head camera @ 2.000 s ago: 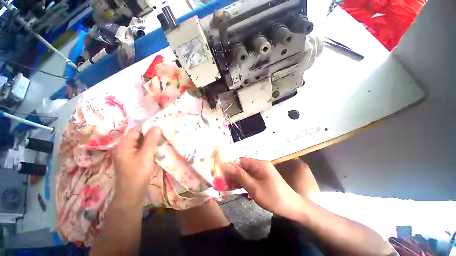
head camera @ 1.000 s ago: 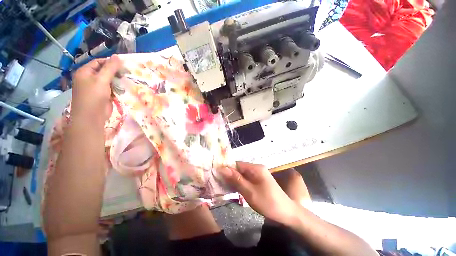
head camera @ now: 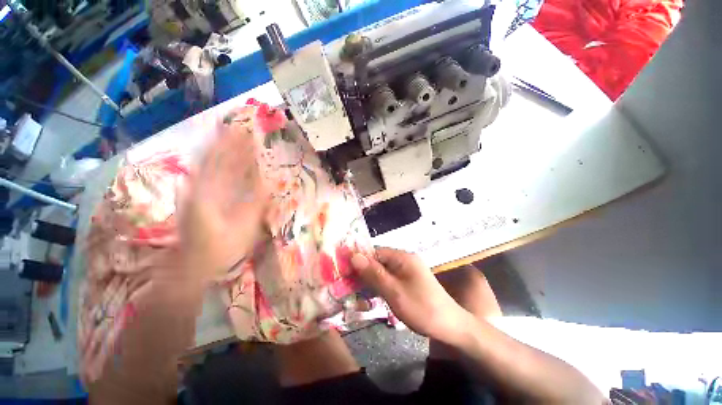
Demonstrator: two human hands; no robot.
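Note:
The pink-cream floral fabric (head camera: 305, 229) lies left of and in front of the overlock machine (head camera: 419, 103), its right edge beside the needle area. It hangs over the table's front edge. My left hand (head camera: 226, 198) is blurred and lies over the fabric; whether its fingers hold any cloth cannot be told. My right hand (head camera: 404, 289) pinches the fabric's near right edge between thumb and fingers, at the table's front edge. More floral fabric is heaped at the left. Fine thread ends show near the presser foot.
Dark tweezers (head camera: 542, 95) lie right of the machine. Red cloth (head camera: 606, 39) is piled at the far right. Dark thread cones (head camera: 43, 270) stand at the left. A clear plastic-wrapped bundle (head camera: 198, 67) is behind. The table's wooden edge (head camera: 507, 242) runs in front.
My left hand moved from the fabric's far left corner back towards me and right, onto the cloth. The cloth now lies flatter with more folds. My right hand stays at the near edge.

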